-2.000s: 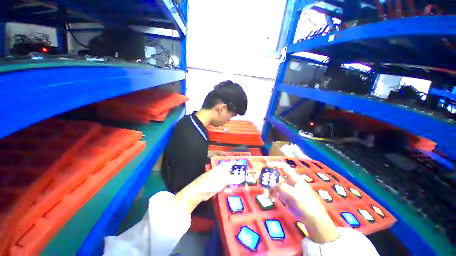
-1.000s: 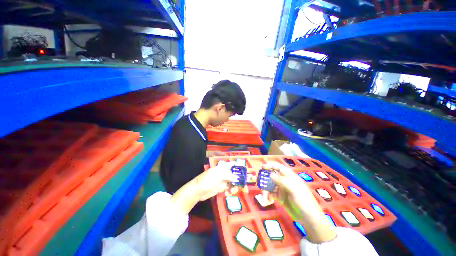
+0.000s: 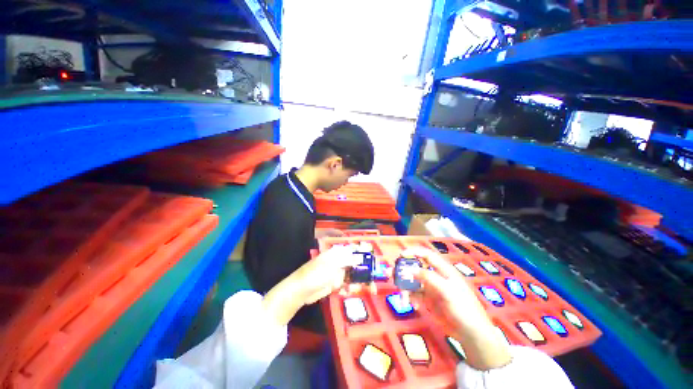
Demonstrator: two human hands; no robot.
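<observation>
My left hand (image 3: 332, 272) holds a smartwatch body (image 3: 361, 267) with a dark screen showing some light marks, above the far left part of the orange-red compartment tray (image 3: 387, 325). My right hand (image 3: 441, 285) holds another smartwatch body (image 3: 408, 273) beside it, its screen dark grey with light marks. The two watches are close together but apart. Below them the tray's pockets hold several watches, some with white faces, such as the watch at the near left (image 3: 374, 360), some blue (image 3: 400, 304). My right hand and forearm hide some pockets.
A coworker in a black shirt (image 3: 280, 232) sits just left of the tray, head bent. Blue racks stand on both sides, the left one with stacked orange-red trays (image 3: 114, 266), the right one with dark items (image 3: 600, 262). More orange-red trays (image 3: 357, 202) are stacked behind the coworker.
Both hands stay in nearly the same place, each still with a watch. The held screens' displays changed. Several tray watches switched between white and blue.
</observation>
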